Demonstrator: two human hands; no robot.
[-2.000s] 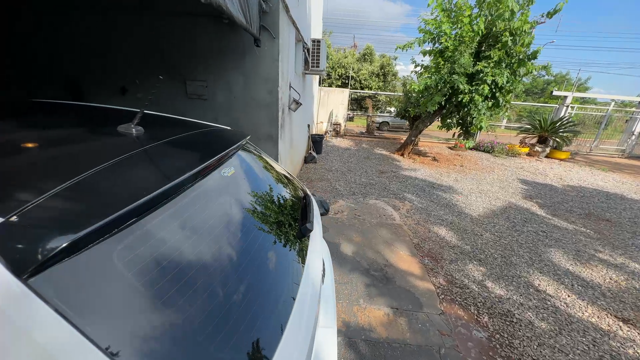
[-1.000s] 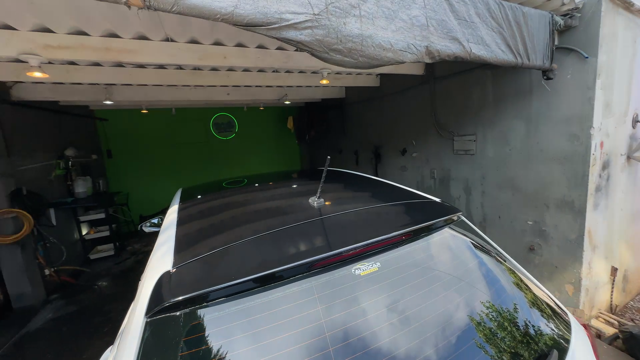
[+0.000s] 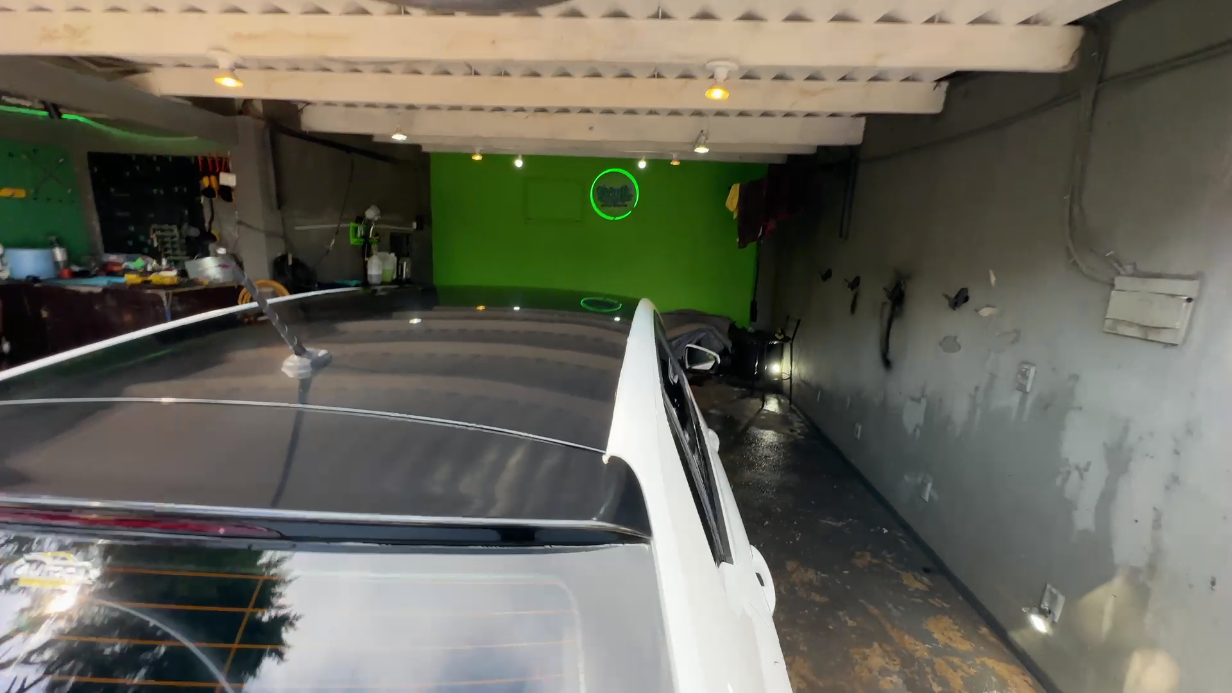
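Neither my left hand nor my right hand shows in the head view. A white car with a dark roof (image 3: 414, 385) fills the lower left and middle, seen from behind. Its roof antenna (image 3: 274, 318) stands tilted on a small base. Below the roof edge lies the rear window (image 3: 433, 616), with thin heating lines, a sticker and reflections of sky and foliage. On the car's right side, the door mirror (image 3: 701, 359) sticks out near the front. What my hands hold or touch is hidden.
A grey wall (image 3: 962, 385) with an electrical box (image 3: 1152, 308) runs along the right. Between it and the car lies a worn, partly wet floor (image 3: 847, 577). At the left stands a workbench (image 3: 115, 298) with bottles and tools. Behind the car is a green wall (image 3: 500, 221).
The view has swung a long way, from the gravel yard and tree beside the car to the garage interior and the passage along its right side.
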